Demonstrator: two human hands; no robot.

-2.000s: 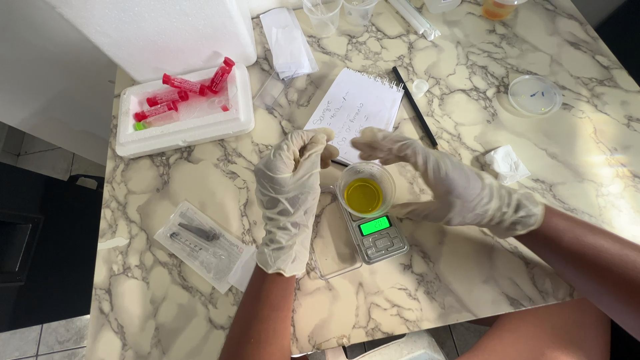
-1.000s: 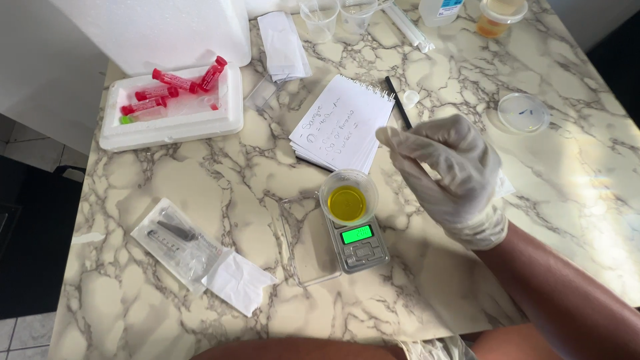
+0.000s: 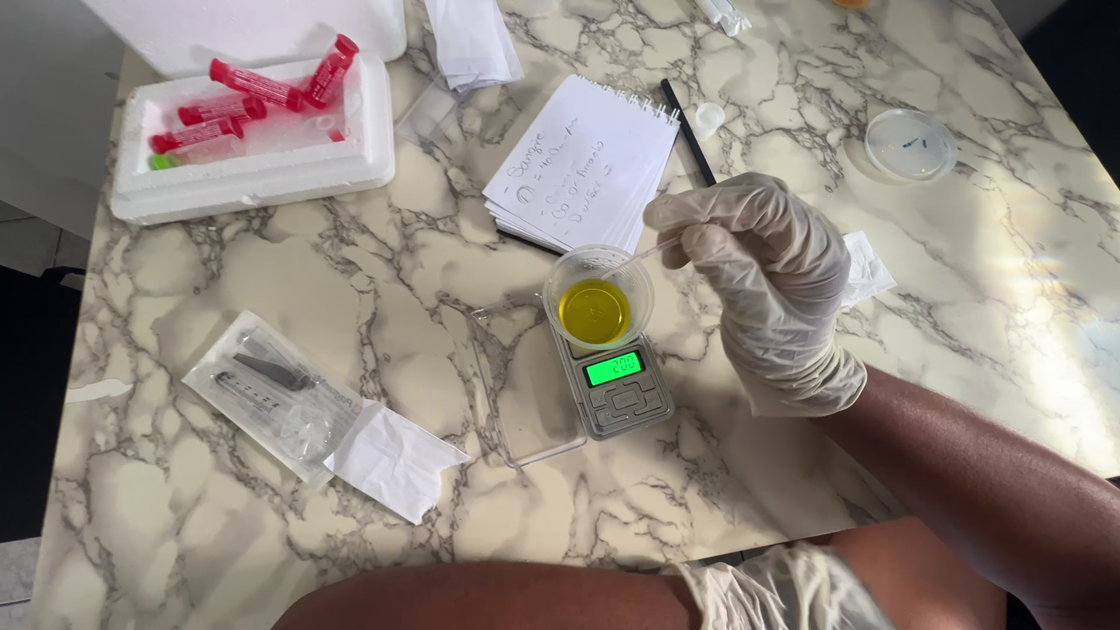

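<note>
My right hand point(image 3: 774, 280), in a whitish translucent glove, pinches a thin clear stick point(image 3: 646, 257) between thumb and fingers. The stick's far end is over the rim of a clear plastic cup point(image 3: 643, 302) holding yellow-green liquid point(image 3: 594, 312). That cup stands on the upper part of a small grey digital pocket scale point(image 3: 623, 401), whose green display is lit. At the bottom edge, beyond the table, my left hand point(image 3: 779, 591) is gloved, blurred and partly cut off; its fingers cannot be made out. A clear plastic cover point(image 3: 516, 461) lies left of the scale.
Behind the cup lie a spiral notepad point(image 3: 582, 162) with handwriting and a black pencil or pen point(image 3: 689, 131). A white foam box point(image 3: 262, 194) with red-capped tubes stands at the back left. Nearer are a packaged syringe point(image 3: 271, 389), crumpled paper point(image 3: 398, 459) and, rightward, a round clear lid point(image 3: 911, 144).
My left hand has gone from beside the cup down to the bottom edge. My right hand, earlier at the cup's right side, now holds the stick over its rim.
</note>
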